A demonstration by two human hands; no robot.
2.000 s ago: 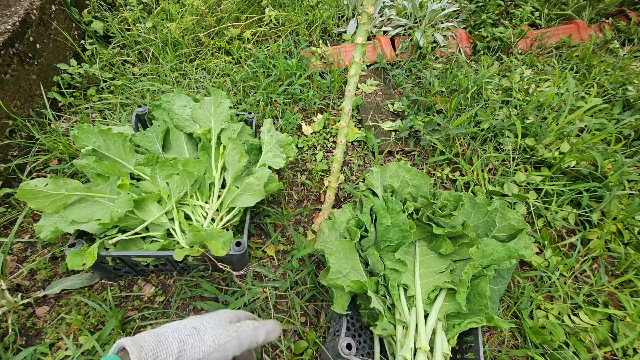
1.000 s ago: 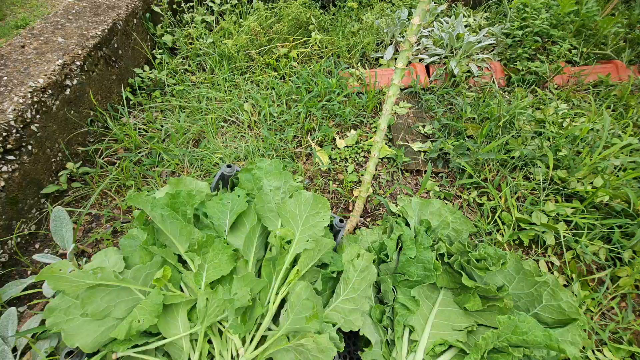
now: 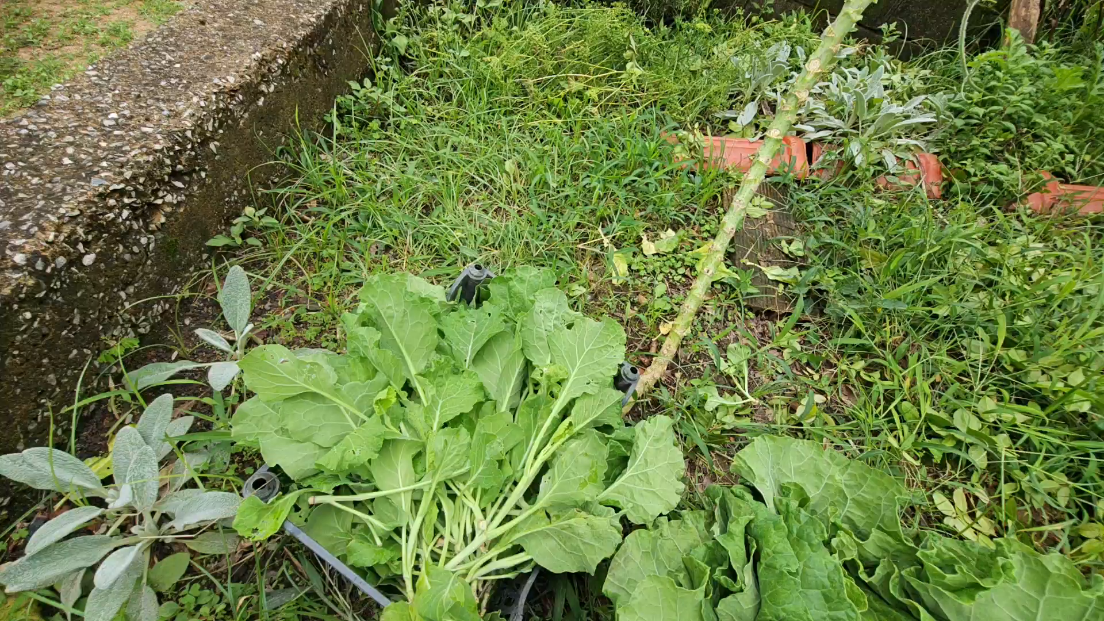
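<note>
Neither of my hands shows in the head view now. A heap of cut leafy greens (image 3: 483, 431) with pale stems lies in a dark plastic crate (image 3: 336, 561), whose corner posts and part of one rim stick out around the leaves. To its right, at the bottom edge, lies a second heap of broad, darker green leaves (image 3: 793, 552); what holds it is hidden. A tall, bare, scarred plant stalk (image 3: 733, 216) leans up to the right from beside the crate's right corner post.
A rough concrete wall (image 3: 155, 147) runs along the left. Silvery woolly-leaved plants (image 3: 129, 492) grow at the lower left. Orange-red planters or edging pieces (image 3: 750, 155) lie at the upper right, near a weathered board (image 3: 766, 250) in the grass.
A gloved hand at the bottom edge two seconds ago is out of sight. The view has shifted up and left, bringing in more of the wall.
</note>
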